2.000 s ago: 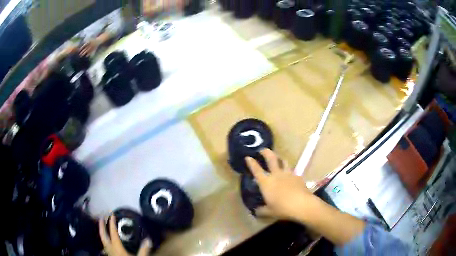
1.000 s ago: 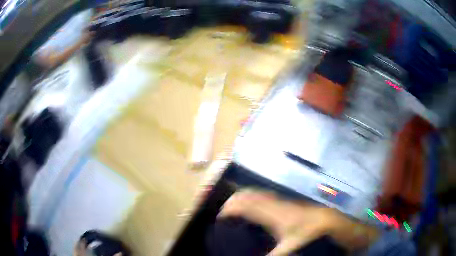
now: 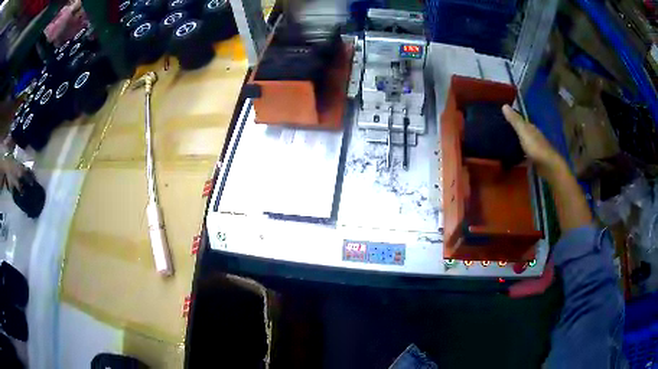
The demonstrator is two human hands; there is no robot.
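Note:
My right hand (image 3: 532, 138) is at the right orange-brown fixture (image 3: 453, 173), its fingers at the right side of a black speaker body (image 3: 492, 131) in the upper pocket. The lower pocket holds no speaker. My left hand is not in view. The left orange-brown fixture (image 3: 285, 102) holds dark speaker bodies (image 3: 299, 61), blurred at the top. Between the fixtures stands the silver centre mechanism (image 3: 393, 86) of the white-based machine (image 3: 288, 234), with a lit red display.
A long rod tool (image 3: 150, 166) lies on the cardboard-covered table (image 3: 108, 252) at the left. Black speakers (image 3: 186, 32) stand behind it. An open brown carton (image 3: 267, 317) with dark contents is below the machine's front edge. Another person's hand (image 3: 11, 171) is at the far left.
The view has swung right from the table to the machine. My right hand has gone from the speakers on the table to the right fixture. My left hand has left the picture.

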